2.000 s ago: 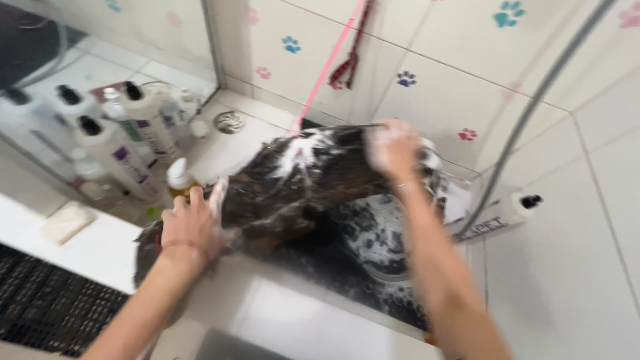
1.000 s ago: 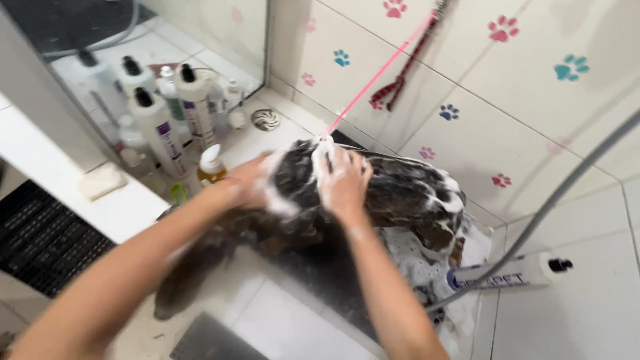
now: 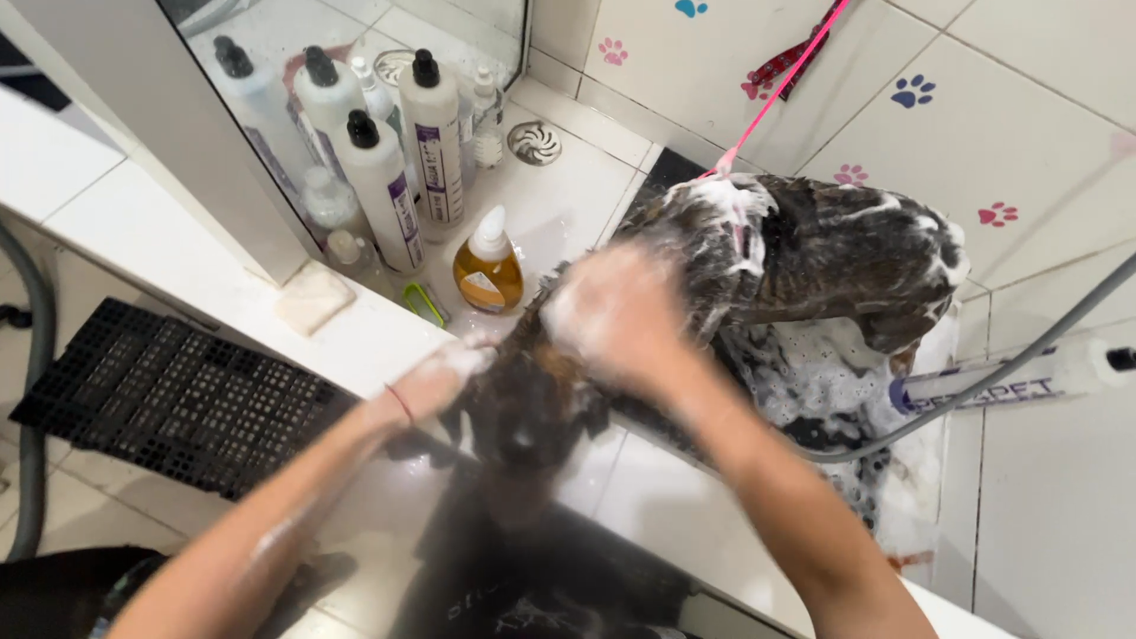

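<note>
A wet, dark-haired dog stands in a tiled wash basin, lather on its back and rump, its head low over the basin's front ledge. My left hand, lathered and with a thin red band at the wrist, is against one side of the dog's head. My right hand, blurred and foamy, lies on the back of its head and neck. Whether either hand grips the fur cannot be made out. A pink lead runs from the dog's neck up the wall.
White bottles with black caps and an amber bottle stand at the left by the glass. A grey hose crosses another bottle at the right. A soap bar lies on the ledge, above a black grate.
Both hands have moved from the dog's back and shoulders to its head. The dog's head now shows over the front ledge. The view has shifted.
</note>
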